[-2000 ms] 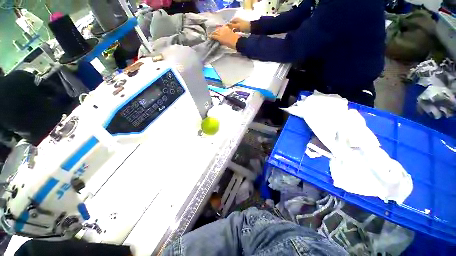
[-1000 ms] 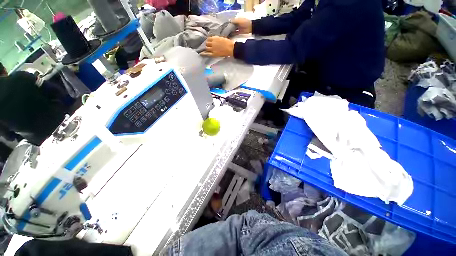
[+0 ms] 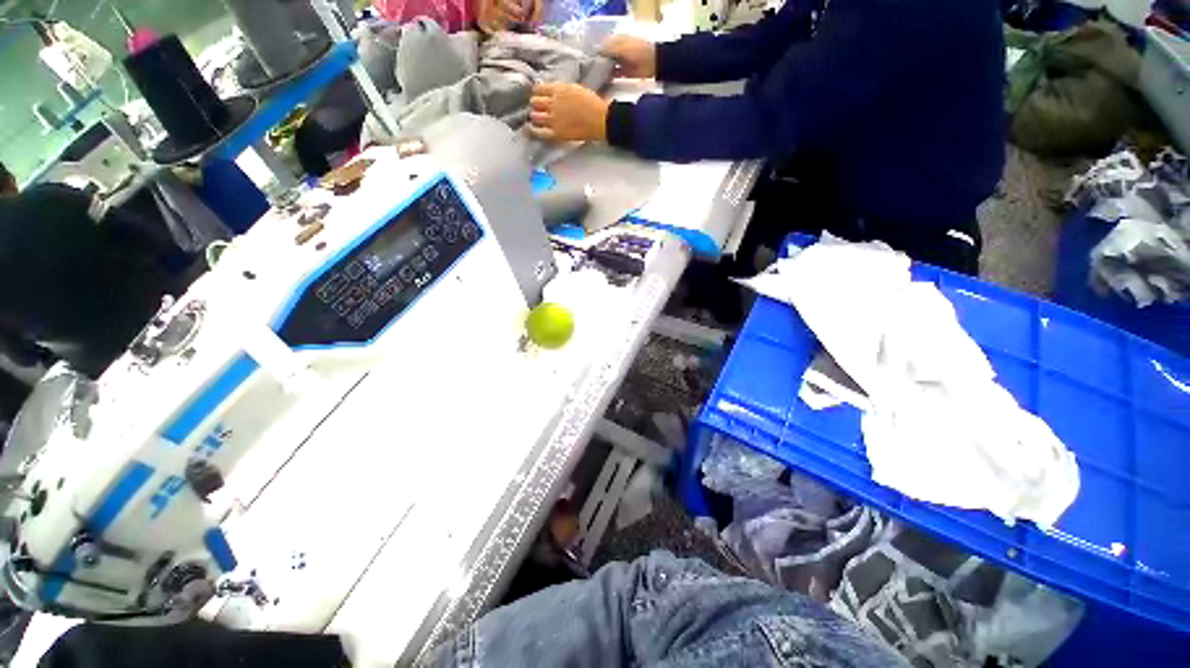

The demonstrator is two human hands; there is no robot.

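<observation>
Neither of my hands is in the picture. A white lockstitch machine [image 3: 261, 379] with blue stripes and a dark control panel [image 3: 379, 272] stands on the white sewing table [image 3: 457, 483]. Its needle end is at the lower left. A dark cloth [image 3: 196, 649] lies at the bottom left edge, cut off by the frame; what part it is cannot be told. A yellow-green round object [image 3: 549, 325] sits at the right end of the machine bed. A small dark tool or device [image 3: 613, 257] lies behind it.
A blue plastic crate [image 3: 992, 326] with white cloth [image 3: 933, 392] on top stands right, grey pieces [image 3: 835, 548] below. Another person in dark sleeves [image 3: 705, 124] handles grey cloth [image 3: 483, 78] beyond. Thread cones [image 3: 183, 91] stand upper left. My denim-covered leg [image 3: 653, 620] is at the bottom.
The other person's hands and the grey cloth have shifted on the far table. Another hand now shows at the top beside pink clothing. The machine, round object and crate stay put.
</observation>
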